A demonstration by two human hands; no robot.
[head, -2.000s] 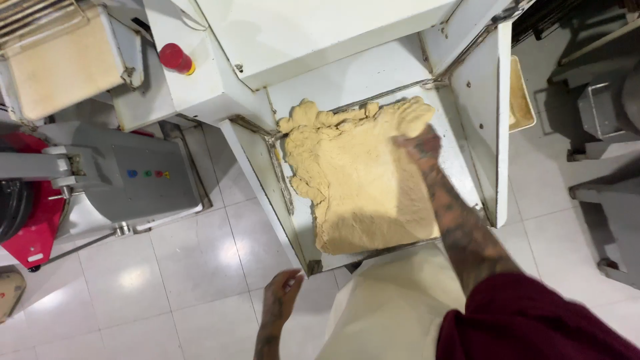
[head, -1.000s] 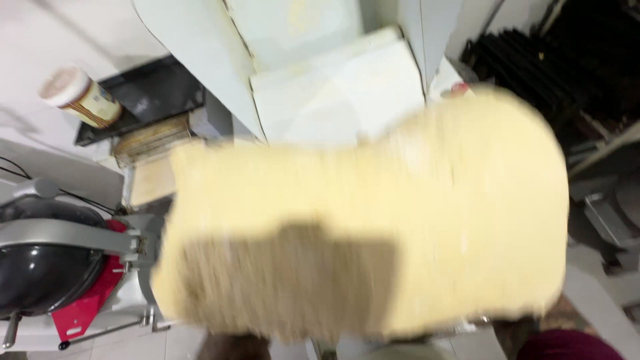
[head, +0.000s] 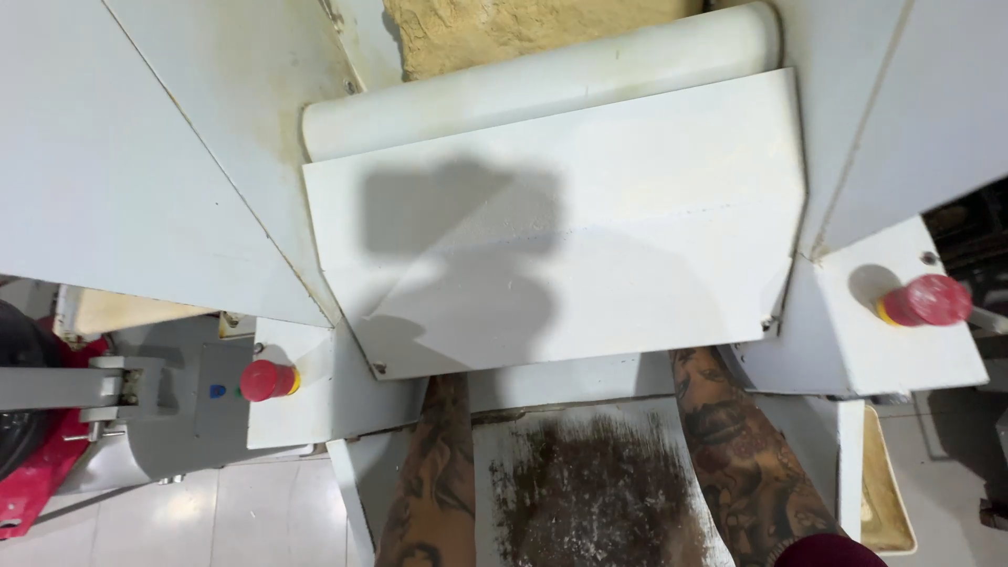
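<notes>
Both my forearms reach under the white metal guard [head: 567, 236] of a dough sheeter, and my two hands are hidden beneath it. What they hold or touch cannot be seen. Behind the guard, at the top of the view, part of a sheet of yellowish dough [head: 504, 31] shows past a white roller [head: 543, 87]. Between my forearms lies the lower white tray [head: 598, 488], its surface worn dark in the middle.
Red push buttons stand on both sides, left [head: 269, 380] and right [head: 929, 301]. White side panels [head: 157, 157] flank the guard. At the left is a grey machine [head: 173, 402] with a red part. A yellowish tray [head: 882, 488] is at lower right.
The dough, on the lower tray two seconds ago and then lifted across the view, now shows behind the roller. My hands have gone under the guard. The view has moved closer to the machine.
</notes>
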